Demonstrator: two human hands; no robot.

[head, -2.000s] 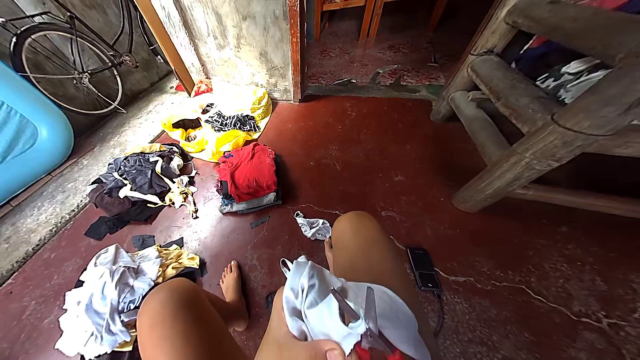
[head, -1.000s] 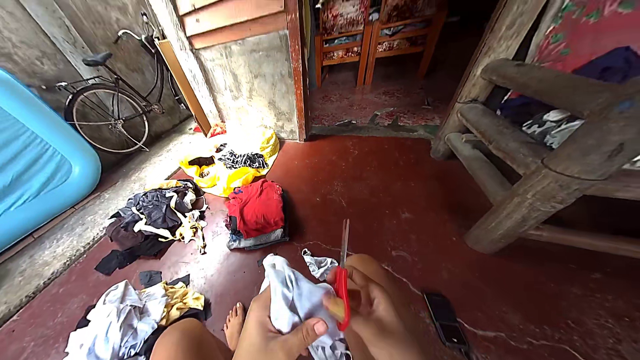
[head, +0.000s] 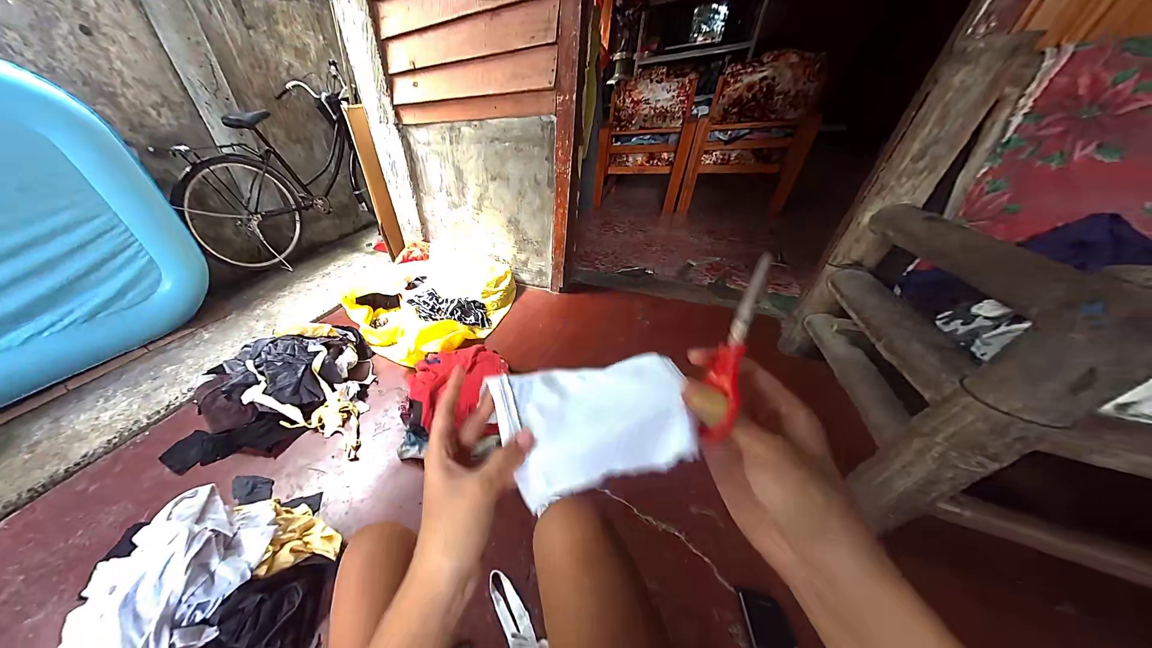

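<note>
A piece of white cloth [head: 598, 427] is stretched between my two hands above my knees. My left hand [head: 472, 450] holds its left edge, thumb in front, near a seam or band. In my right hand [head: 751, 423] are red-handled scissors [head: 725, 378], blades together and pointing up, and the cloth's right edge is pinched by the same hand. The cloth's lower edge looks ragged. A white strap [head: 511, 607] of fabric lies low between my legs.
Piles of white and yellow [head: 193, 558], dark [head: 288, 378] and red [head: 450, 382] clothes lie at the left, with a yellow bag [head: 423, 337] behind them. A black phone [head: 765, 619] rests on the floor at the lower right. Wooden steps [head: 972, 405] stand at the right, a blue inflatable pool [head: 171, 270] at the far left.
The white cloth, bunched in my hands one second ago, is now spread flat between them. My hands have moved apart. The view has tilted up.
</note>
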